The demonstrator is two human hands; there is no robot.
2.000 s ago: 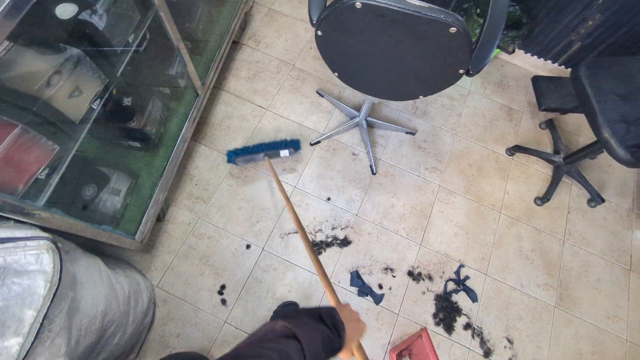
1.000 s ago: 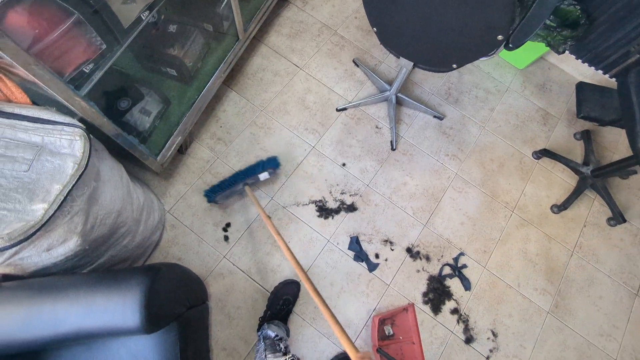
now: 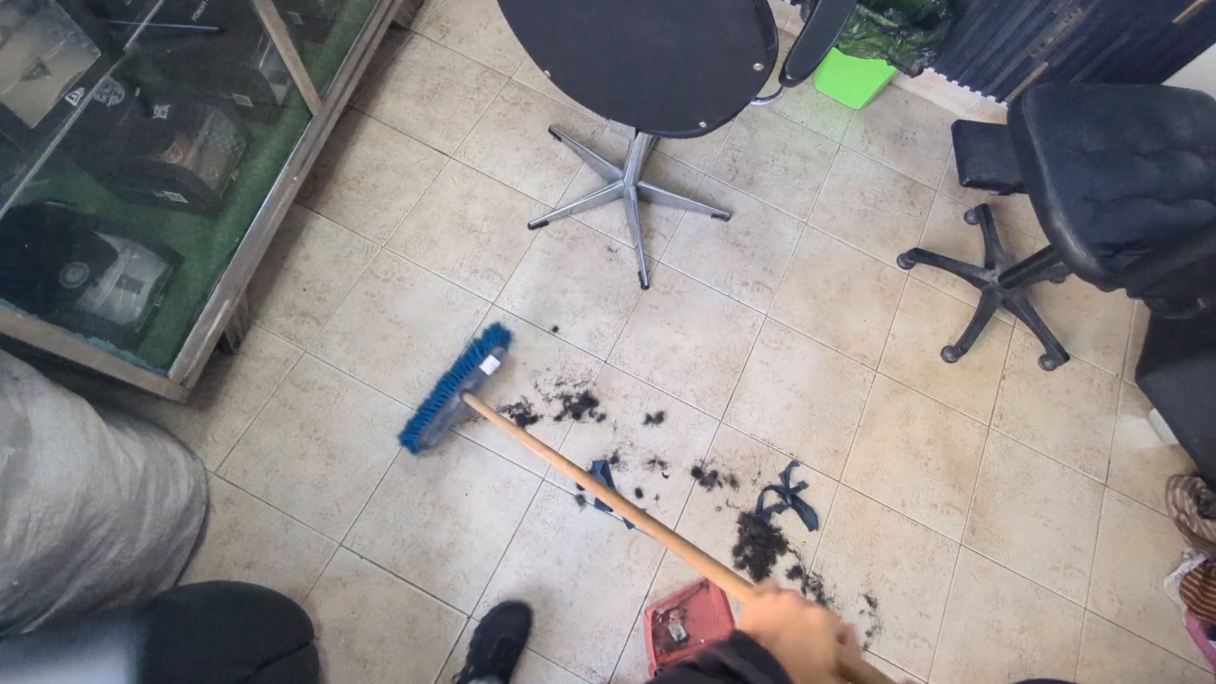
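My left hand (image 3: 798, 629), at the bottom edge with a dark sleeve behind it, is closed around the wooden handle of a broom (image 3: 608, 489). The blue-bristled broom head (image 3: 456, 389) lies on the tiles at the handle's far end, left of several tufts of dark hair (image 3: 578, 406). Part of the handle passes over a dark cloth strip (image 3: 600, 483). Another knotted dark strip (image 3: 788, 499) lies beside a larger clump of hair (image 3: 758, 544). A red dustpan (image 3: 686, 617) with some debris in it sits just left of my hand. My right hand is not visible.
A chair with a metal star base (image 3: 630, 185) stands ahead, and a black wheeled chair (image 3: 993, 280) at right. A glass display case (image 3: 252, 223) is at upper left. A grey covered object (image 3: 90, 484), a dark padded seat (image 3: 228, 627) and a shoe (image 3: 501, 638) are lower left.
The broom head has come nearer from beside the metal chair base and turned, and now reaches the hair tufts. Some hair lies more scattered around the nearer dark strip.
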